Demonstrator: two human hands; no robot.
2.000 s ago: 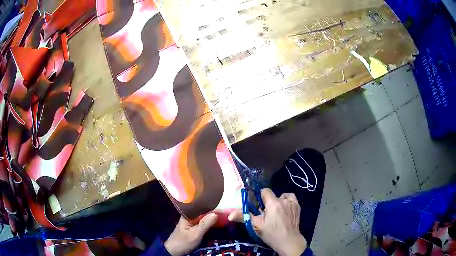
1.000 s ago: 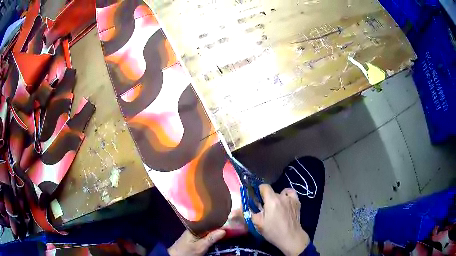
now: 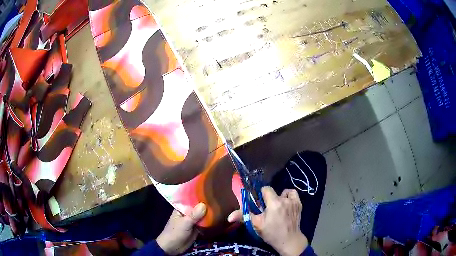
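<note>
A long printed fabric strip (image 3: 172, 117) in brown, pink, orange and white lies from the top of the table down over its edge to the lap. My left hand (image 3: 181, 229) pinches its lower left edge near the near end. My right hand (image 3: 280, 218) holds blue-handled scissors (image 3: 248, 197) at the strip's right edge, just past the table edge. The dark blades point up along that edge, where a thin white edge line shows. The strip's lower end is hidden by the hands and lap.
A tangled fabric heap (image 3: 37, 110) covers the left of the worn wooden table (image 3: 300, 65). A yellow scrap (image 3: 380, 70) lies at its right corner. White thread (image 3: 303, 175) lies on a dark shape below. A blue container (image 3: 435, 90) stands right, another blue bin (image 3: 410, 217) lower right.
The strip has shifted down toward the lap. My left hand slid lower with it, then moved back up to a new grip on its edge. My right hand and scissors stay almost in place.
</note>
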